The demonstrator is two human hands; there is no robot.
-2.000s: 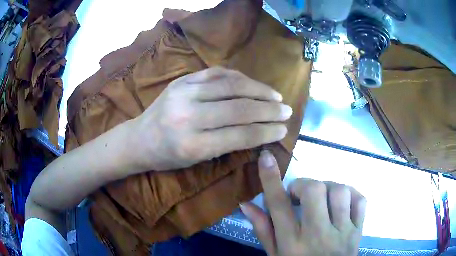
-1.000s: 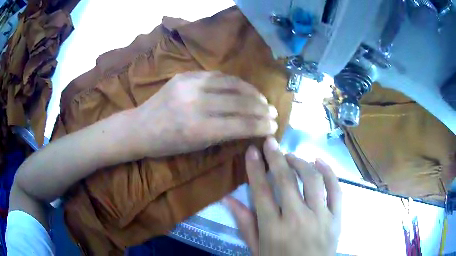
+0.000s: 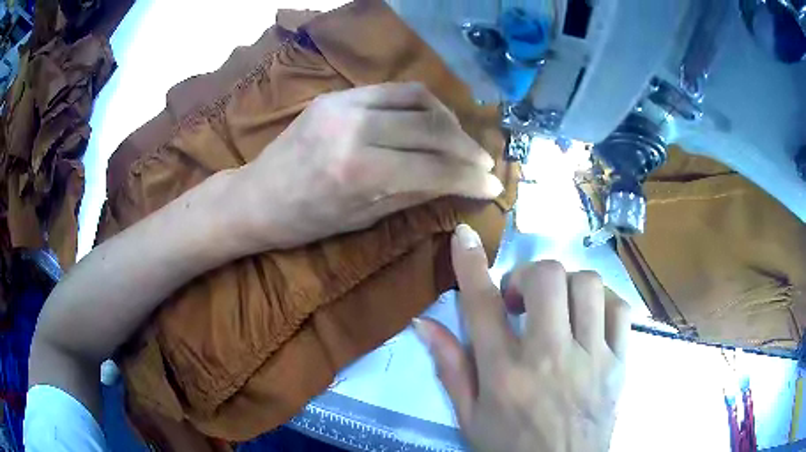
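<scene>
A rust-brown gathered panel [image 3: 265, 309] lies on the white machine table, its right edge beside the presser foot [image 3: 519, 146]. My left hand [image 3: 380, 163] lies over the panel, its fingers bent and drawn together, fingertips near the right edge just below the foot; the fingertips pinch the cloth there. My right hand [image 3: 535, 353] is palm down at the panel's lower right edge. Its index fingertip touches the gathered cloth, the thumb is apart, and the other fingers are curled. It grips nothing visible. The needle is too small to tell.
The sewing machine head [image 3: 610, 53] with a blue part [image 3: 528, 40] fills the top right. Flat brown cut pieces [image 3: 725, 256] lie right of it. Red-handled snips [image 3: 741, 415] are at lower right. Crumpled brown pieces [image 3: 53, 132] hang at left. A ruler scale [image 3: 353, 428] follows the front edge.
The view has shifted, showing more of the machine head. My left fingers have gone from flat to bent and drawn together. My right index finger stays at the panel's edge while its other fingers curl.
</scene>
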